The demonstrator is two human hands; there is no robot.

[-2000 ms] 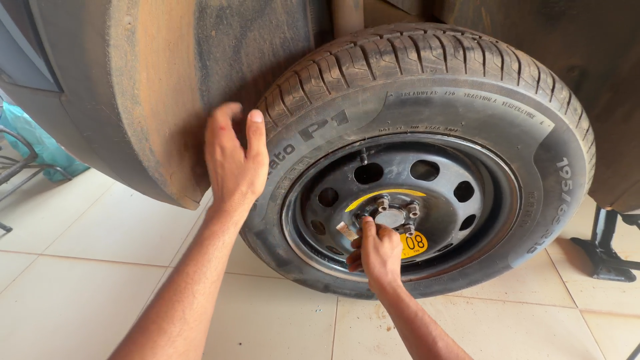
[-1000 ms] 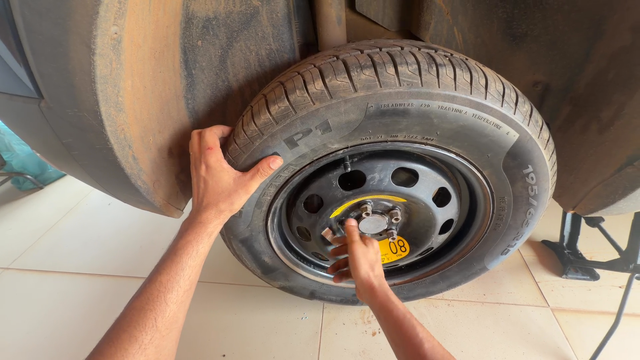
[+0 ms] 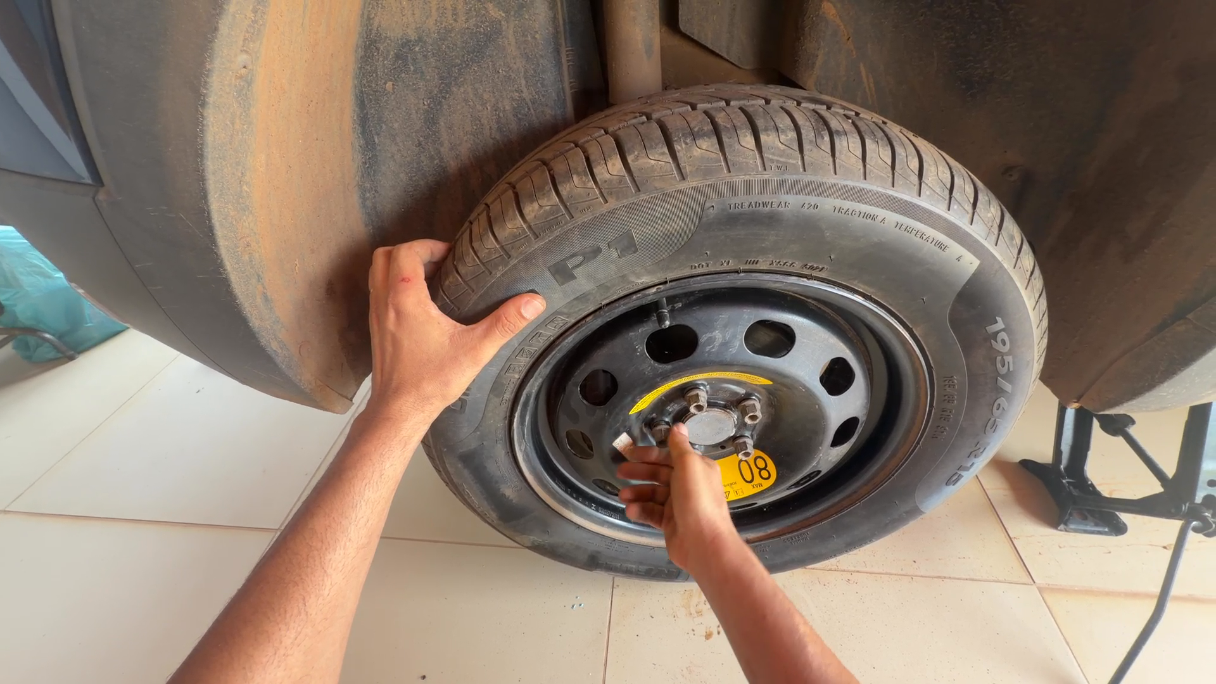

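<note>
A car tyre (image 3: 836,228) on a black steel wheel rim (image 3: 817,332) stands upright in the wheel well. My left hand (image 3: 427,328) grips the tyre's left edge, thumb on the sidewall and fingers on the tread. My right hand (image 3: 684,489) is at the lower left of the hub cap (image 3: 711,427), thumb raised and fingers curled; whether it holds a bolt there is hidden. Wheel bolts (image 3: 750,410) stick out around the hub, one of them (image 3: 696,398) above it. A yellow sticker (image 3: 755,470) bearing "80" lies beside my right hand.
The dusty wheel arch liner (image 3: 456,114) and fender edge (image 3: 237,190) are at the left. A black jack (image 3: 1130,475) with a metal rod (image 3: 1154,608) stands on the tiled floor (image 3: 475,608) at the right. Teal plastic (image 3: 47,299) lies far left.
My left hand, raised beside the tyre two seconds ago, has taken hold of its edge. My right hand stays near the hub, its fingers now more spread. The view has shifted somewhat.
</note>
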